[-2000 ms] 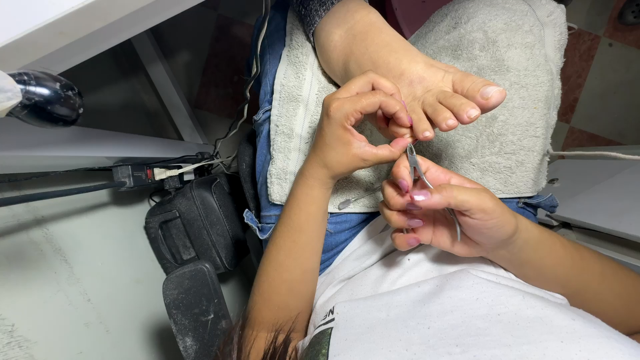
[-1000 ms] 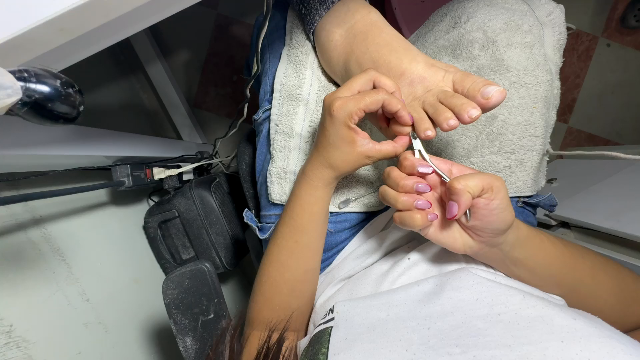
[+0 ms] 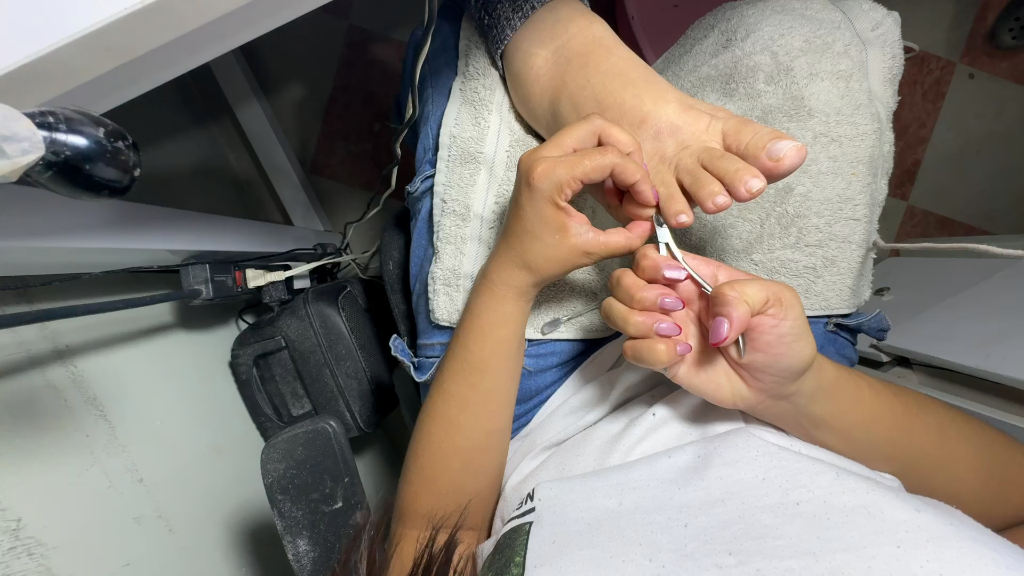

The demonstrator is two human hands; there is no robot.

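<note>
Another person's bare foot (image 3: 632,112) rests on a grey towel (image 3: 808,88) laid over my lap. My left hand (image 3: 572,200) grips the smallest toe between thumb and fingers; most of that toe is hidden. In my right hand (image 3: 712,328) is a pair of metal cuticle nippers (image 3: 688,268), its jaws touching or very near the tip of the smallest toe, beside my left thumb. The handles run across my right palm under the thumb. A slim metal tool (image 3: 560,322) lies on the towel's near edge, partly behind my left forearm.
A white table edge (image 3: 160,48) and a black rounded object (image 3: 84,152) are at upper left. Below them are a power strip (image 3: 216,280) with cables and a black bag or case (image 3: 316,360). A white surface (image 3: 960,312) stands at right.
My right hand has turned and its fingers have changed their hold on the nippers, with the palm showing more than two seconds ago. My left hand and the foot have hardly moved.
</note>
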